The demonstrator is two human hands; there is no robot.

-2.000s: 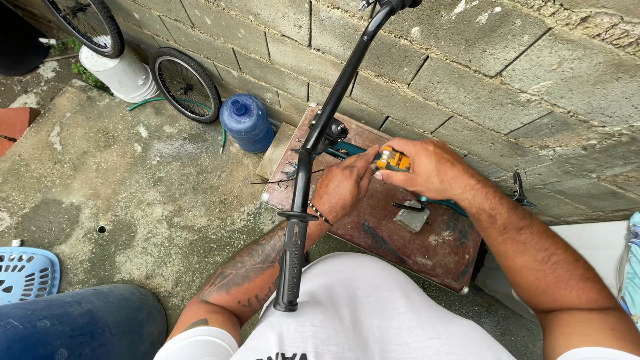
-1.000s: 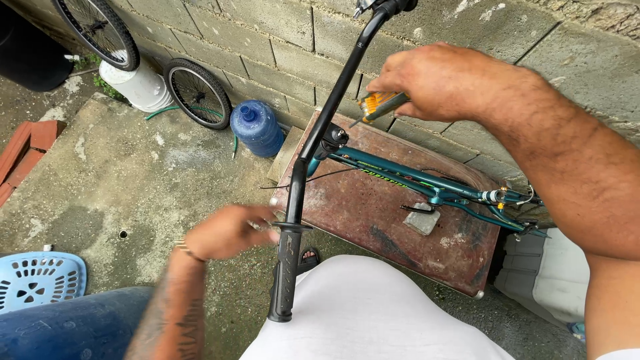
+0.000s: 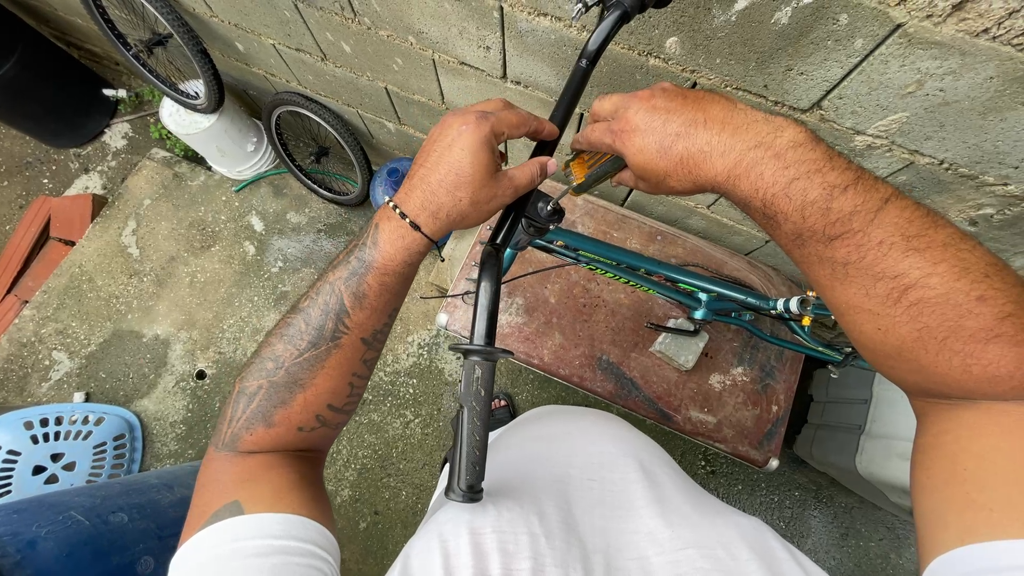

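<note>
My right hand [image 3: 640,140] grips a yellow and black folding multi-tool [image 3: 592,170], whose thin metal bit reaches down to the top of the black bicycle stem [image 3: 538,218]. My left hand [image 3: 480,160] is on the black handlebar [image 3: 486,296], thumb and fingers around it just beside the stem. The bar's rubber grip [image 3: 470,428] points down toward my white shirt. Behind the stem the teal bicycle frame [image 3: 640,272] lies across a reddish-brown tabletop [image 3: 560,336]. A loose black cable [image 3: 532,274] sticks out near the bar.
A grey block [image 3: 680,346] lies on the tabletop. Against the concrete block wall [image 3: 560,48] stand a small wheel [image 3: 318,148], a white bucket [image 3: 220,140] with another wheel above it, and a blue water jug [image 3: 390,180]. At lower left are a blue barrel [image 3: 104,520] and a light blue plastic seat [image 3: 72,448].
My left hand has come up from beside the grip onto the handlebar near the stem. The multi-tool in my right hand has come down from above the frame to the stem.
</note>
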